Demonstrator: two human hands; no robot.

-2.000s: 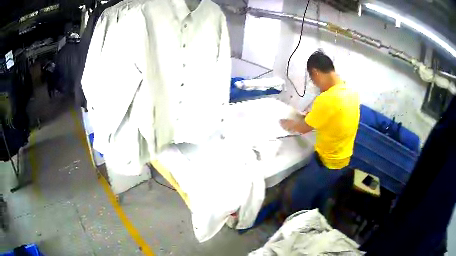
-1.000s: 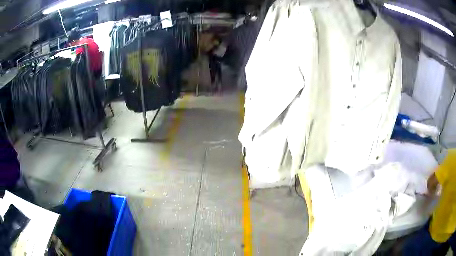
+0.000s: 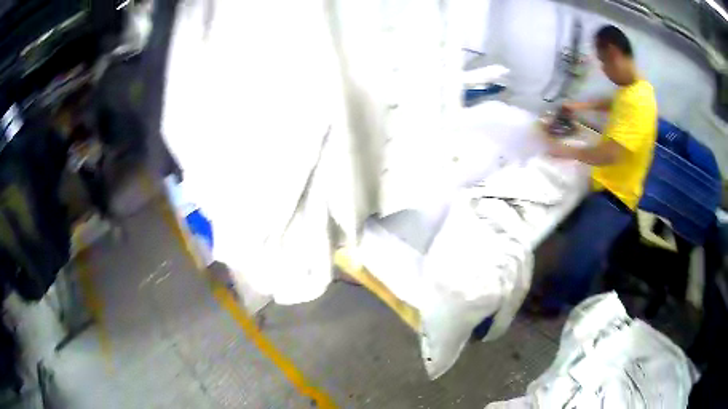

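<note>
Off-white shirts point(image 3: 255, 120) hang close in front of me in the upper left and middle of the view, overexposed and blurred. A sleeve hangs down on their near side, and a faint button line shows on the right. Their collars and hangers are cut off by the top edge. Neither my left hand nor my right hand is in the picture.
A person in a yellow shirt point(image 3: 632, 128) holds an iron point(image 3: 563, 121) at a white pressing table covered with pale garments point(image 3: 479, 248). A pale garment heap point(image 3: 611, 359) is at the lower right. Blue crates point(image 3: 682, 184) stand behind the person. A yellow floor line point(image 3: 259, 339) runs left.
The view has swung back to the right and closer to the hanging shirts. The racks of dark jackets and the blue bin on the left have left clear view. The person in yellow is fully visible again.
</note>
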